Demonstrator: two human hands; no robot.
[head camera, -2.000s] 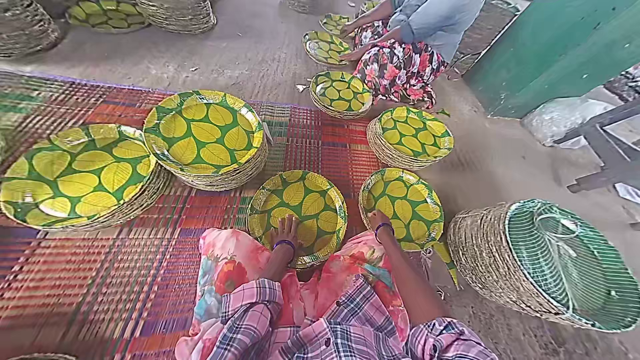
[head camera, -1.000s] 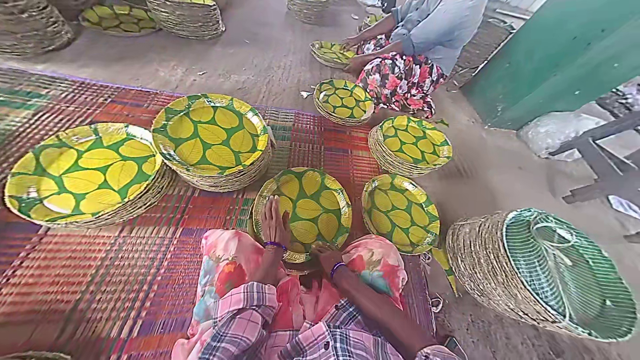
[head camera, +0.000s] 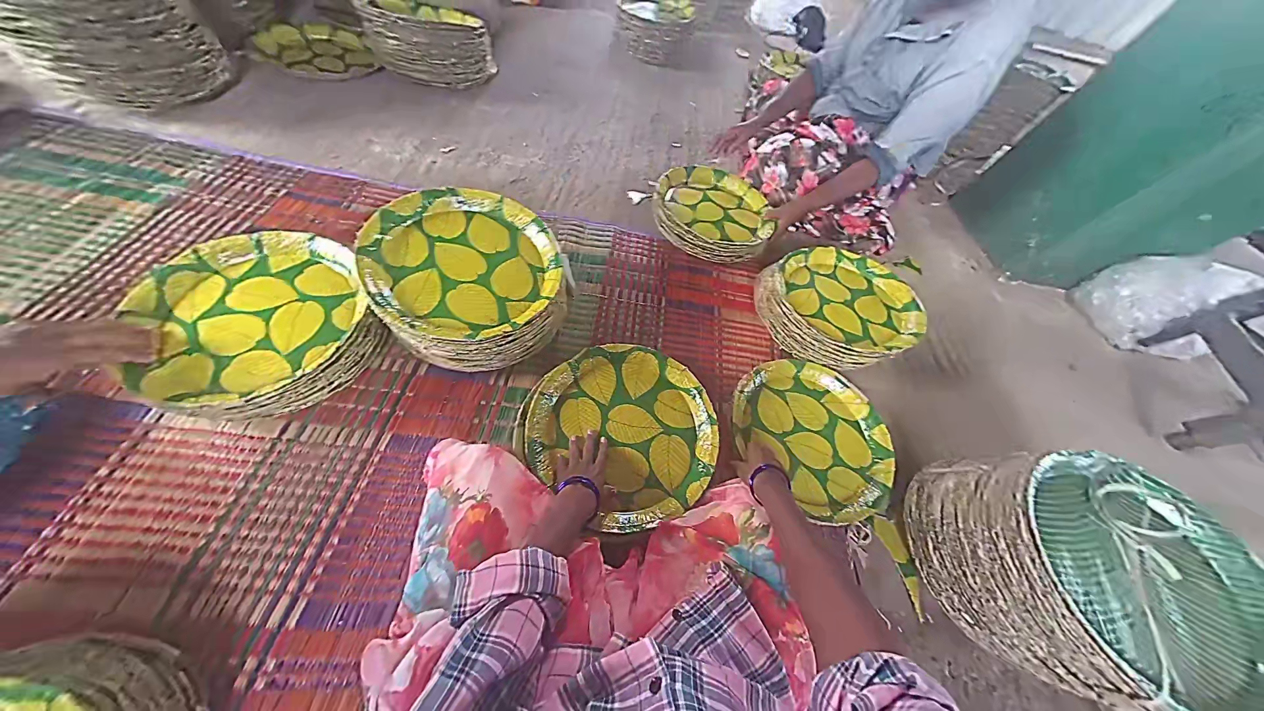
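My left hand (head camera: 583, 474) lies with spread fingers on the lower part of a leaf-patterned plate (head camera: 632, 423) at the top of the stack in front of my lap. Just to its right, my right hand (head camera: 762, 464) touches the lower left edge of another green and yellow leaf-patterned plate (head camera: 815, 439); its fingertips are hard to make out, so its grip cannot be told. Both wrists wear a dark purple bangle. Beyond the right plate stands a further stack of leaf-patterned plates (head camera: 839, 301).
Two plate stacks, one near (head camera: 459, 262) and one far left (head camera: 247, 316), stand on the woven mat (head camera: 326, 553); another person's hand (head camera: 89, 355) touches the latter. A co-worker (head camera: 889, 99) holds a plate stack (head camera: 713, 212). A tied stack with green plates (head camera: 1145, 573) lies right.
My right hand has moved from the middle plate to the plate on the right. A person's hand has come in at the far left. The co-worker's hand now touches the stack before them.
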